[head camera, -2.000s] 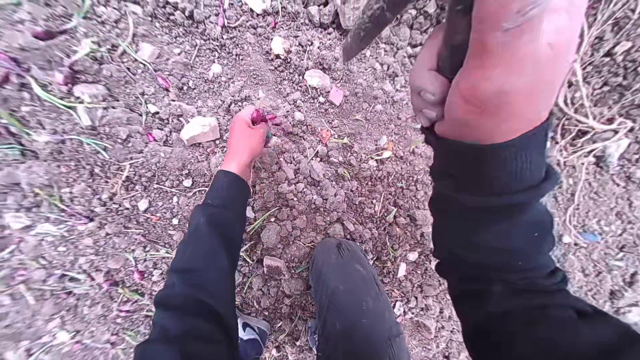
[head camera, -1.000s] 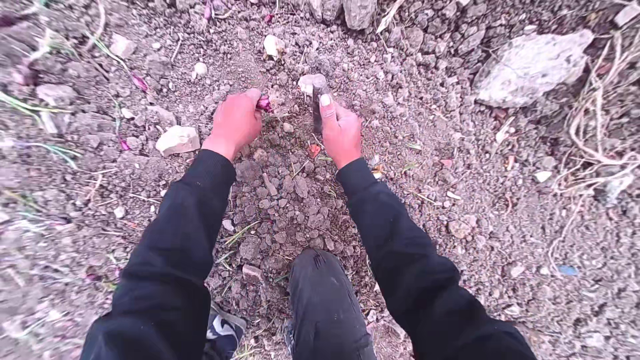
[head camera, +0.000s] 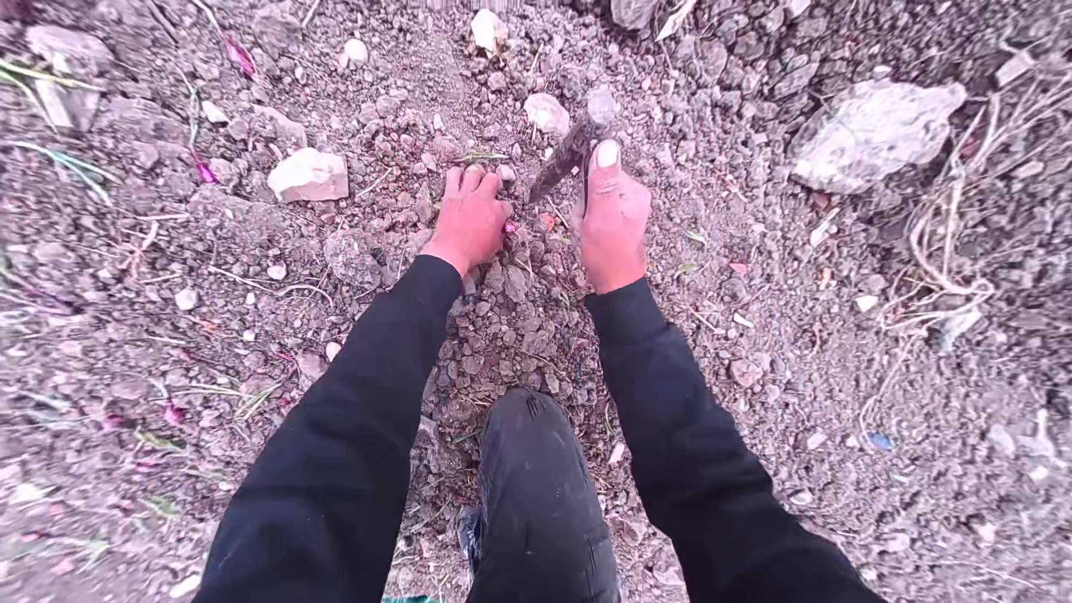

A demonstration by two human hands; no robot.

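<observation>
My left hand [head camera: 471, 219] is down on the stony soil [head camera: 502, 327] near the middle, its fingers curled into the clods. A small purple onion bulb [head camera: 510, 227] shows at the side of its thumb and index finger. Just to the right, my right hand [head camera: 615, 219] is closed around the handle of a hand tool with a dark metal head [head camera: 563, 159], thumb pressed on top near the head. The tool's head slants down to the left, its tip close to the soil beside my left hand. Most of the handle is hidden.
A pale stone [head camera: 308, 175] lies left of my left hand, a smaller one [head camera: 547, 113] beyond the tool. At the right are a large rock [head camera: 879, 134] and dry roots [head camera: 946, 285]. Purple onions [head camera: 173, 414] with green shoots lie scattered on the left. My knee [head camera: 536, 469] is below.
Two seconds ago my right hand held the tool raised at the upper right; it has come down beside my left hand. My left hand, earlier holding a purple onion, is now lower against the soil.
</observation>
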